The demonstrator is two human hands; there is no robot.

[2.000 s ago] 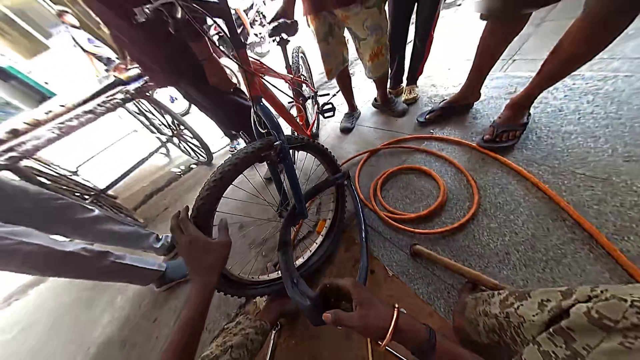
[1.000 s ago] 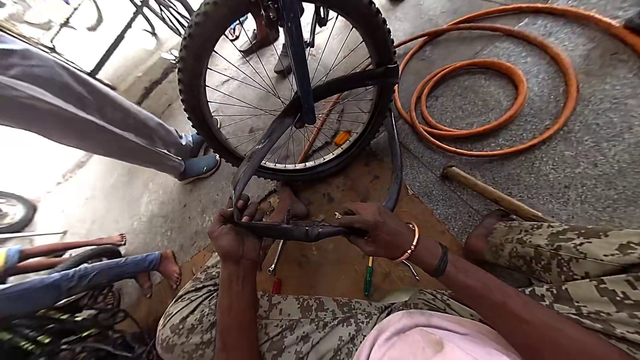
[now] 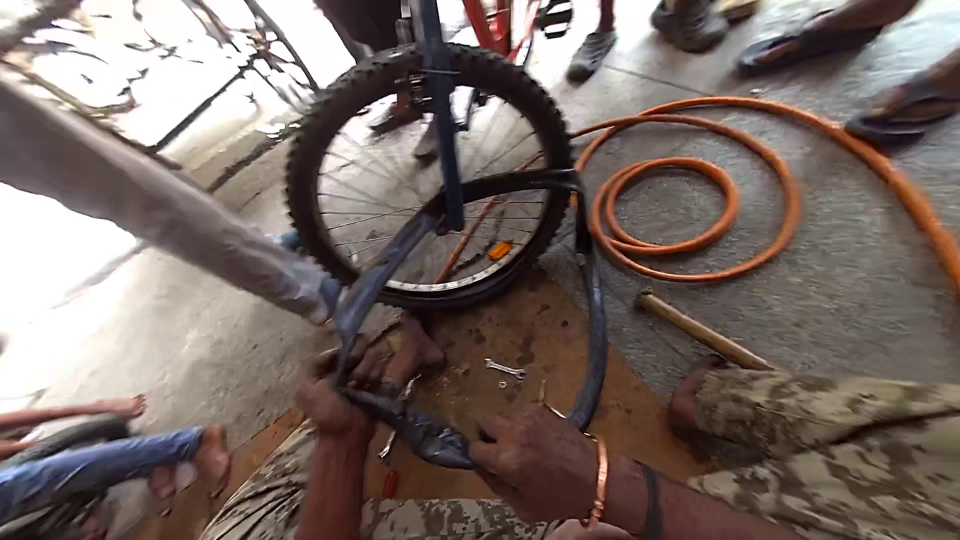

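A black rubber inner tube (image 3: 596, 330) hangs in a loop off the lower side of a bicycle's front wheel (image 3: 300, 150) and passes by the fork leg (image 3: 444, 112). My left hand (image 3: 335, 409) grips the tube at the lower left. Closed on the same tube a little to the right is my right hand (image 3: 536, 457), which wears a copper-coloured bangle. Between the hands the tube is flat and creased. Beyond them a small open-ended spanner (image 3: 505, 368) and a nut (image 3: 502, 385) lie on a brown board (image 3: 555, 322). A red tool handle (image 3: 390, 484) shows below the tube.
An orange hose (image 3: 679, 276) lies coiled on the floor at the right, with a wooden handle (image 3: 701, 328) below it. People's feet and sandals stand beyond. A person's grey trouser leg (image 3: 172, 210) slants in from the left. Another person's bare feet (image 3: 214, 457) are at lower left.
My left hand, apart from the tube two seconds ago, came to grip it by one second ago. Both hands still hold it now. The view has shifted.
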